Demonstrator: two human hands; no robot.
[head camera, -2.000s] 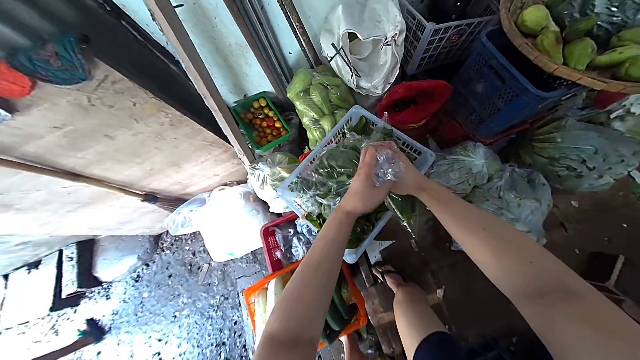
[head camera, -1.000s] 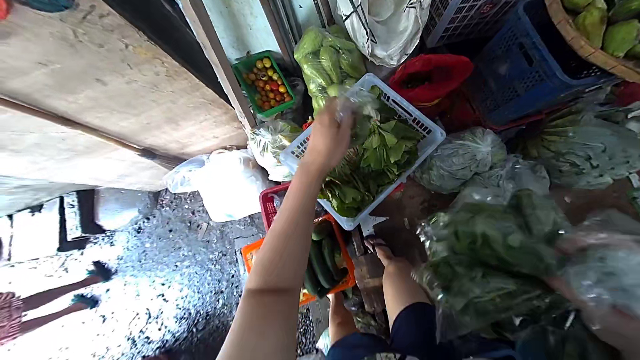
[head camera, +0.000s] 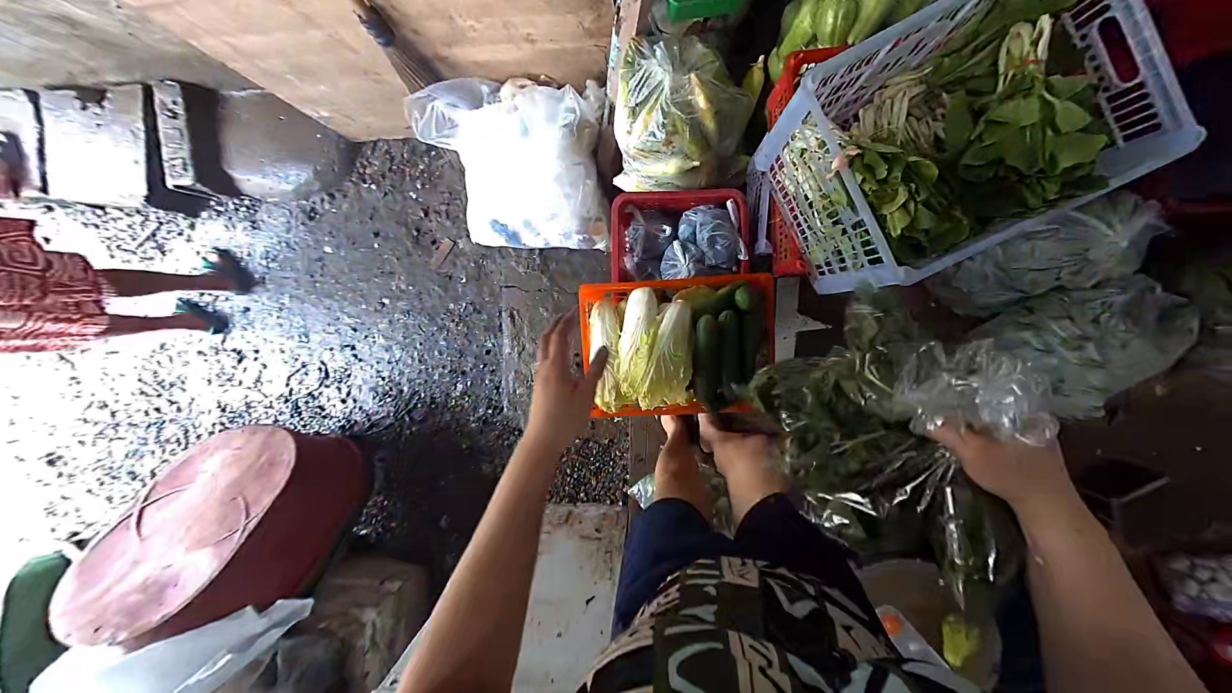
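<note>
My left hand (head camera: 566, 380) is at the left edge of an orange plastic basket (head camera: 674, 414), its fingers apart and nothing in it. Pale napa cabbages (head camera: 637, 346) fill the left side of that basket, with dark green cucumbers (head camera: 729, 342) on the right. At the right, my right hand (head camera: 996, 467) grips the gathered top of a clear plastic bag of leafy greens (head camera: 847, 433); the bag hangs beside my legs. Above it, a white plastic crate (head camera: 871, 274) holds bundles of leafy greens (head camera: 1030, 130).
A red basket (head camera: 679, 197) with small dark bags adjoins the orange one. White plastic bags (head camera: 534, 164) and a bag of vegetables (head camera: 679, 111) stand behind. Bagged greens (head camera: 1088, 318) lie at right. A pink-topped tub (head camera: 192, 529) stands lower left; a person's legs (head camera: 173, 298) show at far left.
My left hand has left the white crate and come to the orange basket. My right hand still has the bag of greens, now beside my legs. The view has shifted strongly.
</note>
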